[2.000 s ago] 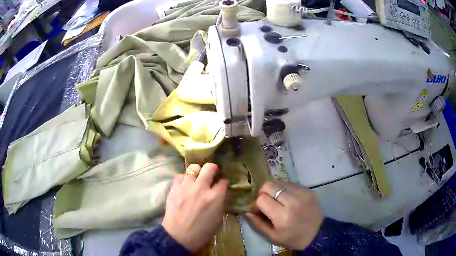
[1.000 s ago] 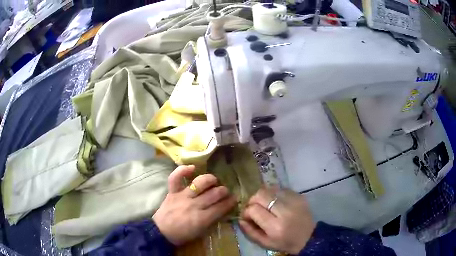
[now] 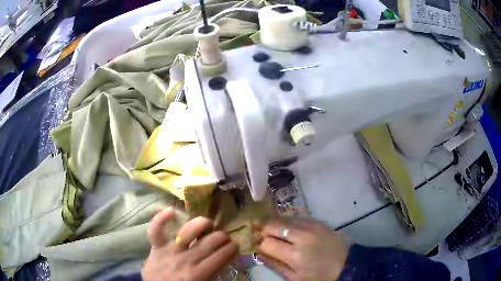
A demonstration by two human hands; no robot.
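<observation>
A white industrial sewing machine stands in front of me, its head over the cloth. A darker olive band lies under the head, between my hands; the needle and presser foot are hidden. My left hand lies at the cloth's left, index finger raised, other fingertips on the cloth; its lower part is cut off by the frame. My right hand pinches the cloth's right edge and is slightly blurred. A pale khaki panel spreads left of my left hand.
A crumpled khaki heap lies behind and left of the head. A folded panel pile is at far left. A stack of bands lies under the machine arm. A control panel is at upper right, a white bin behind.
The view has shifted and the head appears larger and further left. My hands are lower in view. My left index finger has lifted, and the cloth between my hands has changed its folds.
</observation>
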